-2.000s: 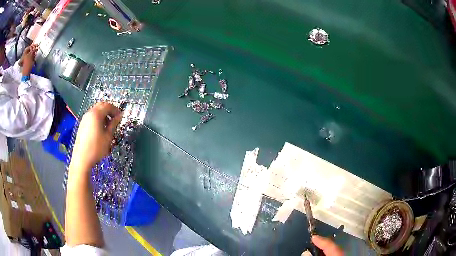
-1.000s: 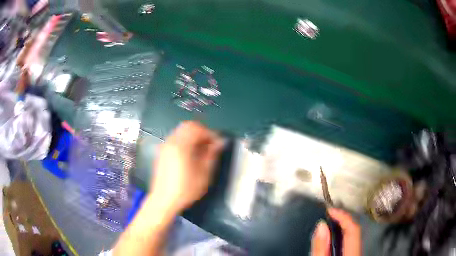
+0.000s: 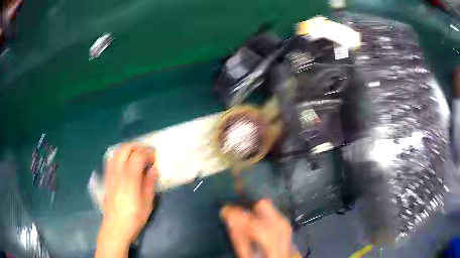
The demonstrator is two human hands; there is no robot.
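Note:
The view is blurred by motion. My left hand [image 3: 127,189] is over the left end of the cream tape pad [image 3: 186,151], fingers curled down. Whether it holds anything cannot be seen. My right hand [image 3: 260,227] is below the round brownish-yellow tub [image 3: 221,137] at the pad's right end. It grips the soldering iron [image 3: 241,185], a blurred brownish shaft pointing up toward the tub's lower edge. A silvery mass [image 3: 243,138] fills the tub. No round module can be made out on the pad.
The black iron stand [image 3: 323,85] stands right of the tub, with a pale yellow strip [image 3: 330,31] on top. A large clear tray [image 3: 403,131] of small parts lies far right. A blurred heap of small parts [image 3: 45,164] lies at left on the green mat.
The view has swung to the right, bringing the stand and right tray into view. My left hand has moved from the left tray to the pad. The iron's tip is now near the tub.

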